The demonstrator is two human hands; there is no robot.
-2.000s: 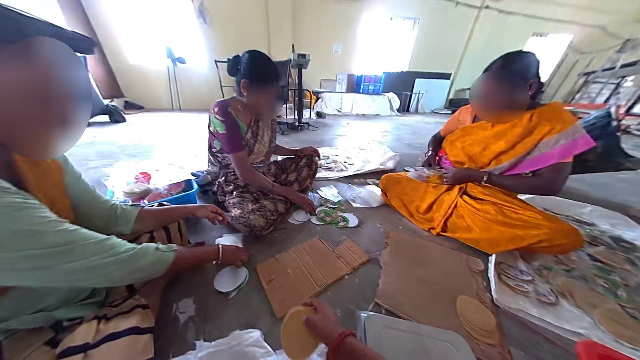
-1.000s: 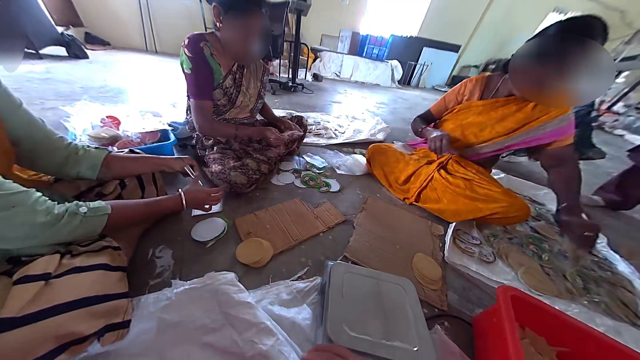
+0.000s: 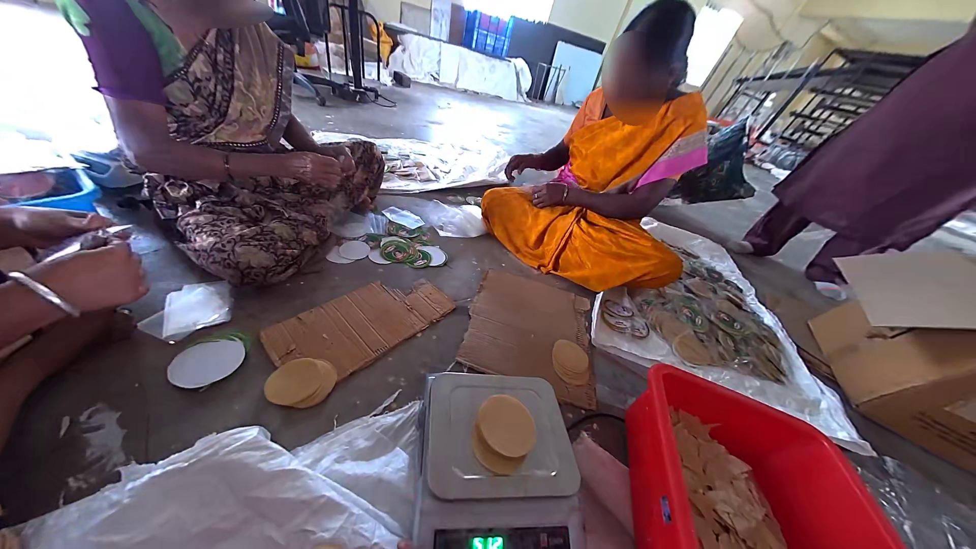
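Observation:
A digital weighing scale with a square grey platform (image 3: 450, 465) stands on the floor in front of me, its green display lit. Several thin round tan discs (image 3: 506, 427) lie stacked on that platform, slightly offset. At the bottom edge, beside the scale's left corner, only a sliver of a fingertip shows, so I cannot tell which hand it is; otherwise neither of my hands is in view. Another stack of tan discs (image 3: 293, 381) rests at the corner of a brown cardboard sheet (image 3: 358, 328), and one more stack (image 3: 570, 360) lies on a second cardboard sheet (image 3: 511, 313).
Right of the scale is a red plastic tub (image 3: 801, 450) holding tan pieces; a cardboard box (image 3: 900, 366) sits beyond. White plastic sheeting (image 3: 229, 488) spreads at lower left. Round labels (image 3: 404, 250) lie by a seated co-worker. Two more co-workers sit nearby, and another person stands right.
A hand held a tan disc beside the scale two seconds ago; now discs lie on the platform, which was bare before. A person has come into view at right. The view has turned downward.

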